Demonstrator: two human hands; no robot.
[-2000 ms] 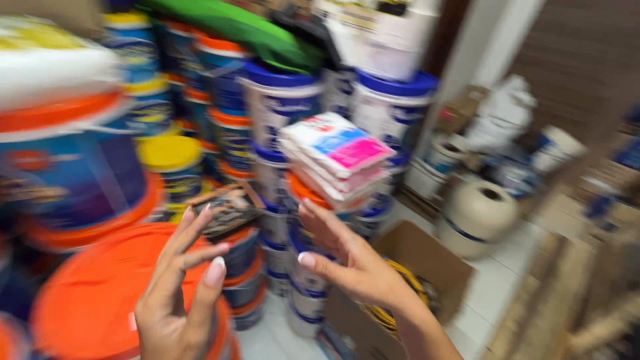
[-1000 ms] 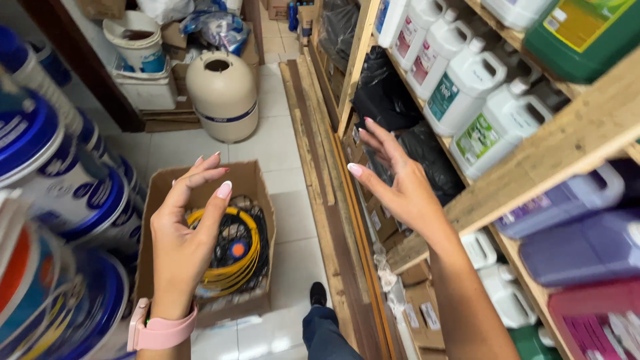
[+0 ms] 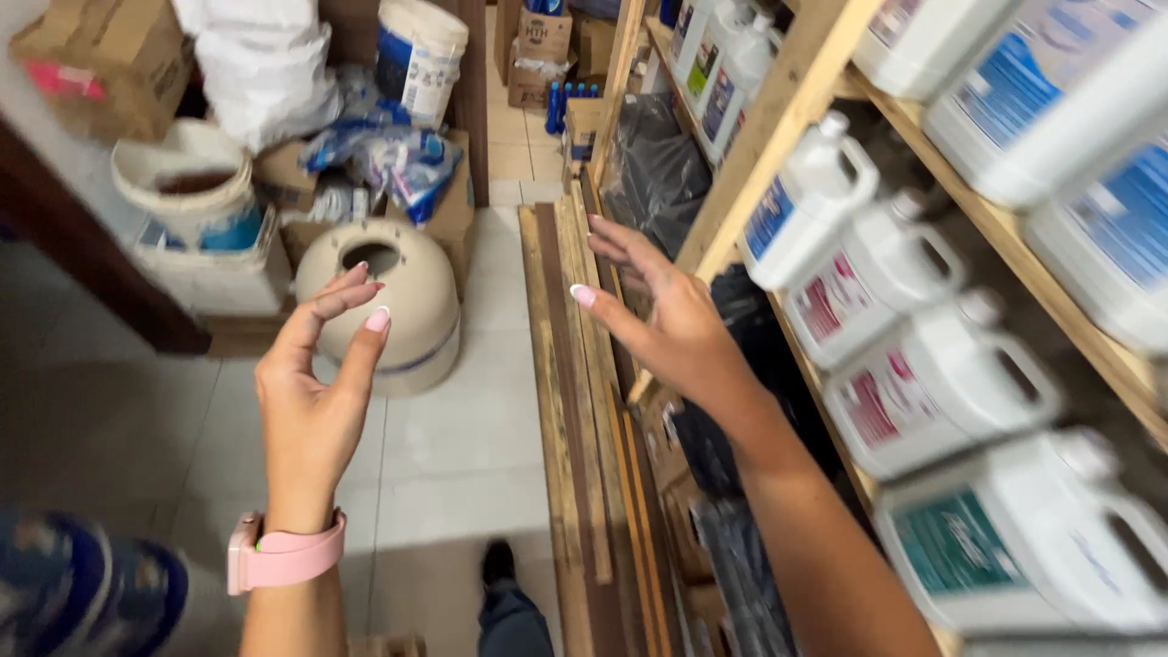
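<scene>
Both hands are raised in mid-air, fingers curved and apart, holding nothing. My left hand (image 3: 319, 365), with a pink-banded watch (image 3: 287, 552) on its wrist, overlaps the view of a beige rounded tank (image 3: 411, 287) that stands on the tiled floor and has a round hole in its top. My right hand (image 3: 662, 319) hangs over the long wooden boards (image 3: 575, 365) lying on the floor, beside the wooden shelving. White plastic jugs (image 3: 899, 383) with handles and coloured labels line the shelf to the right of it.
Wooden shelf posts (image 3: 785, 137) and shelf edges rise close on the right. A white bucket (image 3: 187, 182), a cardboard box (image 3: 105, 68) and plastic bags (image 3: 383, 160) crowd the back left. Blue-and-white buckets (image 3: 82, 584) stand at lower left. My shoe (image 3: 497, 561) is on the floor beside the boards.
The view has swung from stacked paint buckets to the boards and shelves. Both hands stay raised and empty. The box with the yellow coil, seen a second ago, has mostly left the view.
</scene>
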